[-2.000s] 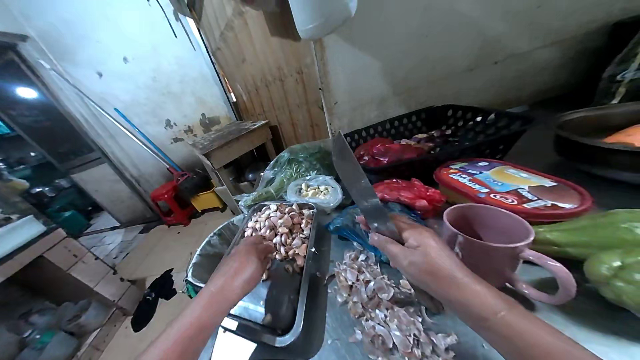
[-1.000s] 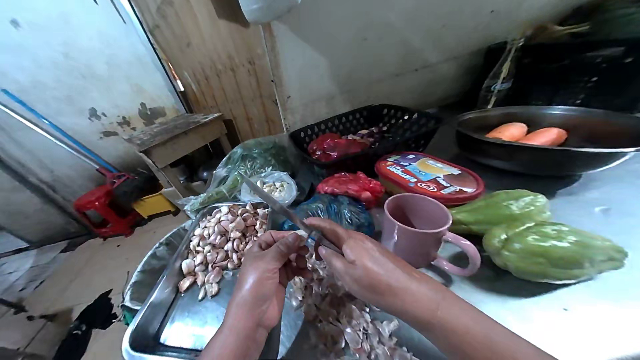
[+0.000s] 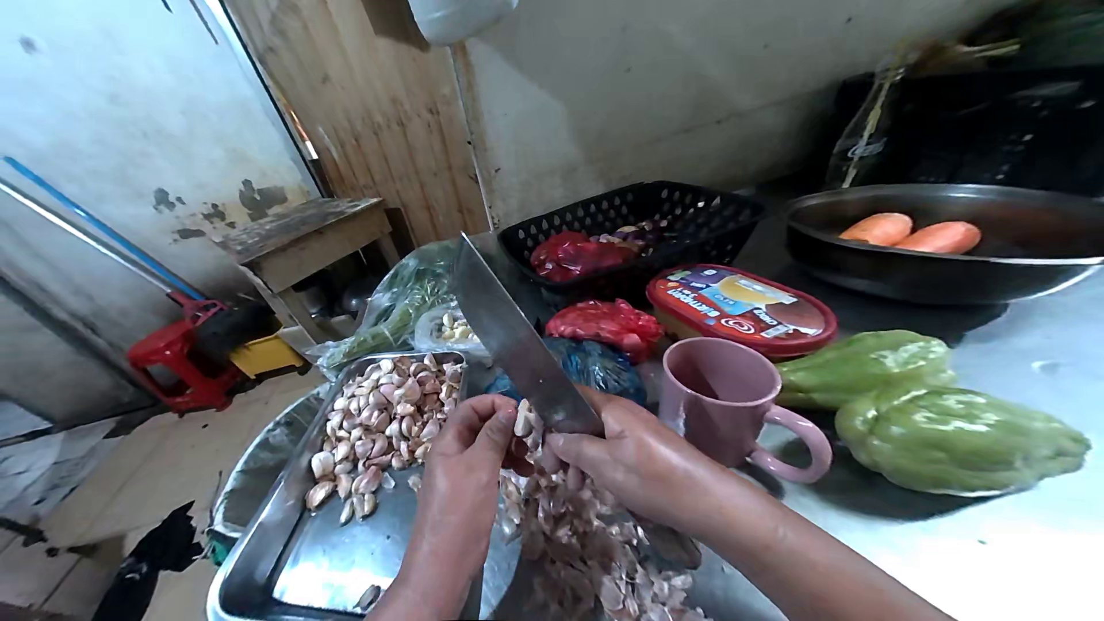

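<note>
My left hand [image 3: 474, 444] pinches a garlic clove [image 3: 523, 420] between thumb and fingers, close to the heel of a broad-bladed knife [image 3: 517, 336]. The knife is in my right hand [image 3: 617, 440], its blade pointing up and away to the left. Unpeeled garlic cloves [image 3: 397, 405] fill the far part of a steel tray [image 3: 345, 543] at the left. Under my hands lies a heap of garlic skins [image 3: 586, 552]. A small clear container of peeled cloves [image 3: 453, 328] stands behind the tray.
A pink mug [image 3: 720, 397] is close to my right forearm. Beyond it are chayotes [image 3: 957, 431], an oval red-lidded tub [image 3: 742, 306], a red plastic bag [image 3: 604, 326], a blue plastic bag [image 3: 595, 366], a black basket [image 3: 638, 203] and a pan [image 3: 940, 272] with carrots. A lined bin [image 3: 259, 466] adjoins the tray.
My left hand has left the clove pile, where it was two seconds ago, and come to the knife with a clove. The blade stands more upright than one second ago.
</note>
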